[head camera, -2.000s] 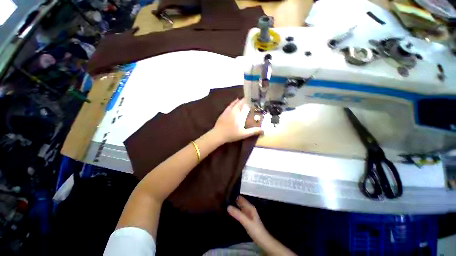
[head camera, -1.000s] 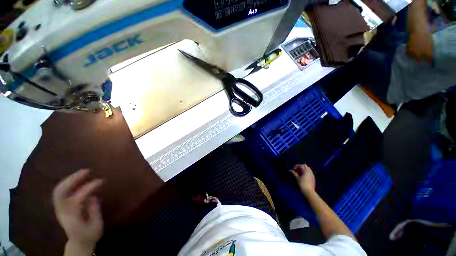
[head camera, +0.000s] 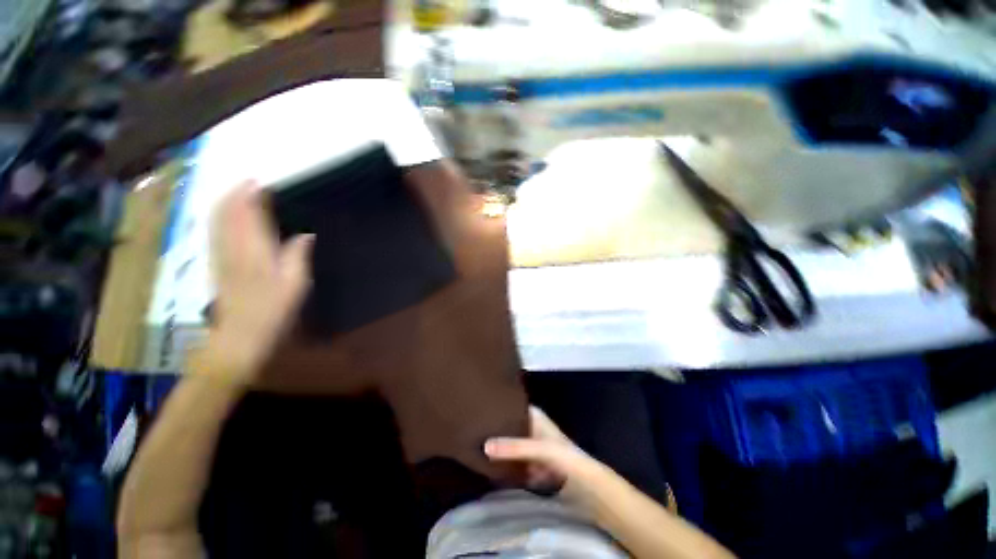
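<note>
A black fabric piece (head camera: 366, 240), roughly square, lies or is held over the brown fabric piece (head camera: 464, 339), left of the sewing machine's needle area. My left hand (head camera: 257, 278) is blurred and is at the black piece's left edge, its thumb against it. My right hand (head camera: 541, 450) grips the lower right edge of the brown piece at the table's front edge, thumb on top. The brown piece runs from beside the presser foot (head camera: 495, 205) down towards my lap.
The white sewing machine (head camera: 655, 115) spans the top right. Black shears (head camera: 748, 257) lie on its bed, with small blurred items to their right. A blue crate (head camera: 808, 409) with black pieces is below the table at right. More brown fabric (head camera: 262, 82) lies at the back left.
The view has swung back left from the crate side. My right hand has left the crate and holds the brown piece. A black piece now shows at my left hand, over the brown fabric.
</note>
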